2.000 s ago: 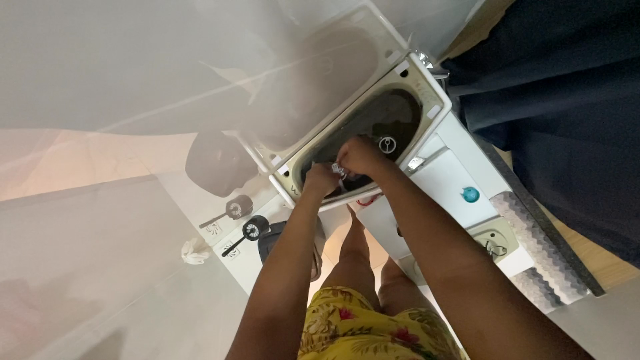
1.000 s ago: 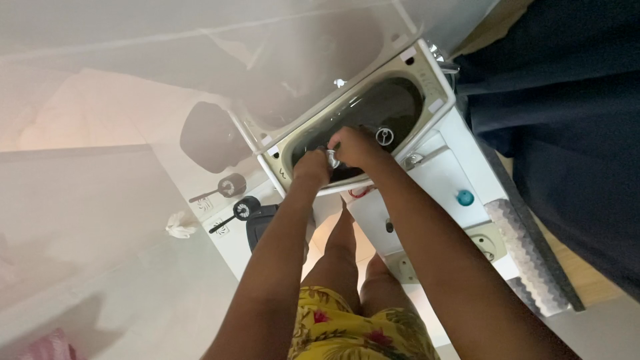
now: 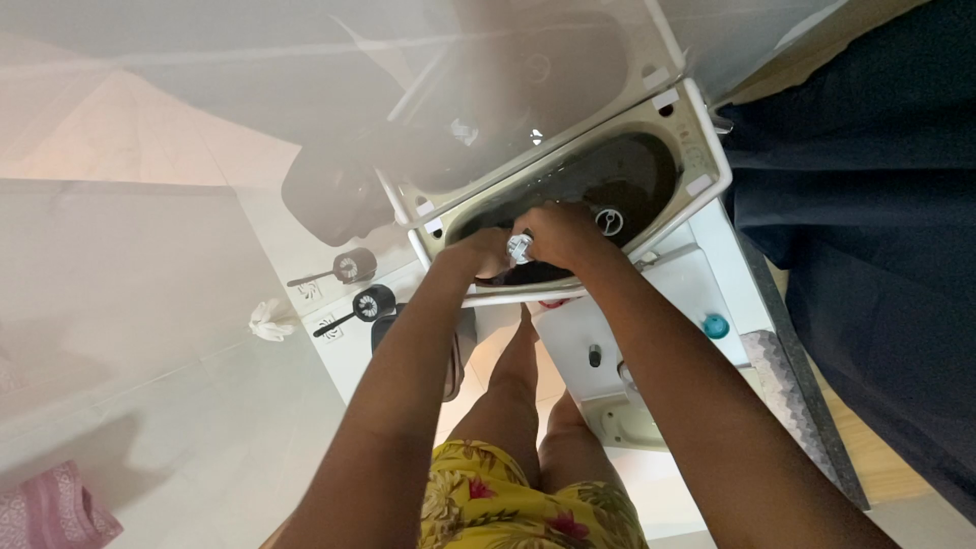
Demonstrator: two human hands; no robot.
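Observation:
An open ceramic toilet tank [image 3: 698, 149] with dark water inside lies below my hands. My left hand [image 3: 484, 252] is at its left part, fingers bent, touching or beside a chrome fitting [image 3: 521, 248]. My right hand [image 3: 560, 235] grips this fitting from the other side, with its fingertips hidden. A pale round ring-shaped part [image 3: 609, 222] shows in the water to the right of my right hand.
A toilet brush in a black holder [image 3: 374, 303] stands lower left near a dark bin [image 3: 385, 328]. A white washbasin [image 3: 709, 274] with a teal round object [image 3: 715, 326] is at right. A dark curtain [image 3: 839, 168] hangs beside the tank. A pink towel [image 3: 61, 507] is lower left.
The chrome fitting between my hands shows more plainly now. Both hands stay close together over the left part of the tank.

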